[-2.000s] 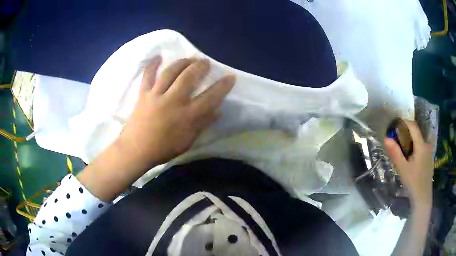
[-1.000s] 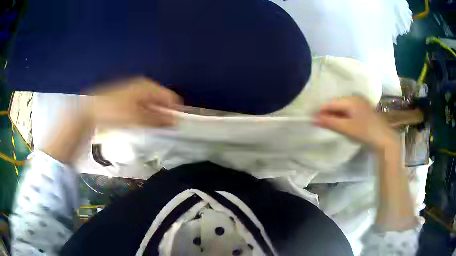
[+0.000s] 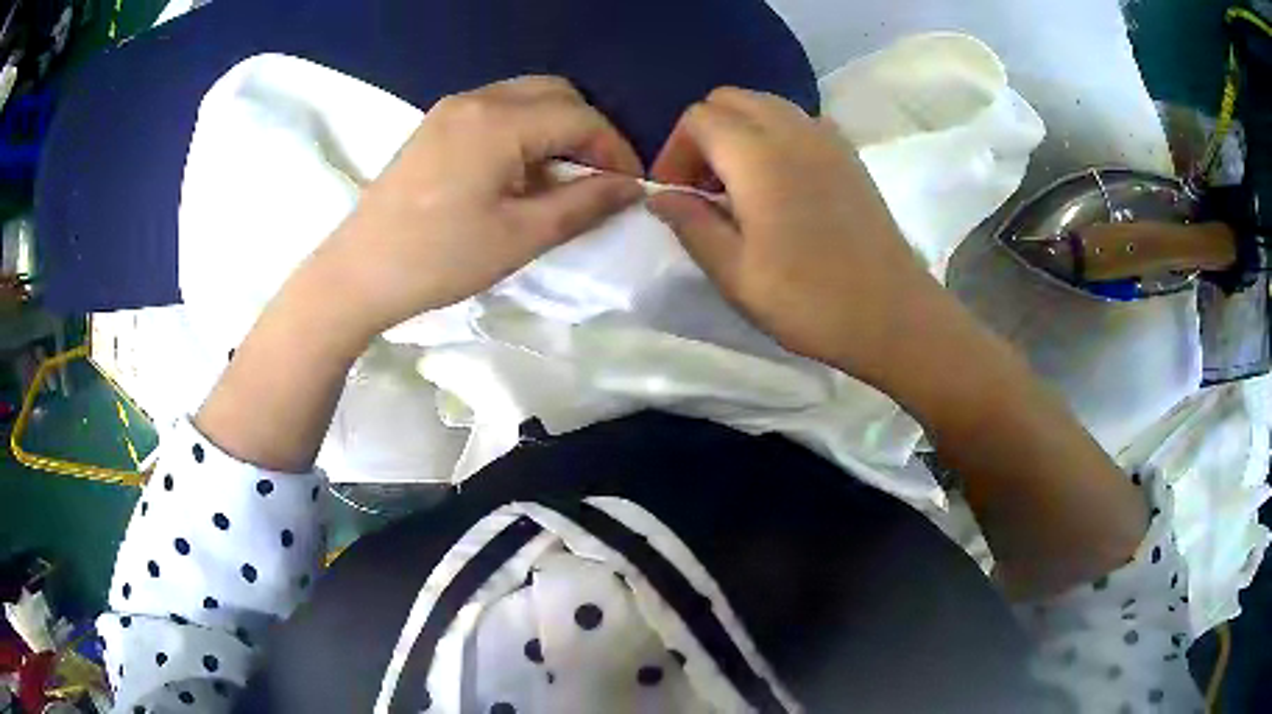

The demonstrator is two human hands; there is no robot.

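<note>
The white garment is bunched over the front of the navy padded board and hangs toward my body. My left hand and my right hand pinch a narrow folded edge of it between thumbs and fingers, close together at the middle. Part of the garment spreads to the left over the board, and a cream part lies to the right of the board's rounded end. The steam iron sits apart at the right, its brown handle free.
The iron rests on a greyish pad at the right. Other white garments lie in a loose heap at the lower right. A yellow metal frame stands at the left over the green floor.
My right hand has let go of the iron and now holds the garment. Both hands have come together from a wide hold on the edge. The garment is bunched up onto the board.
</note>
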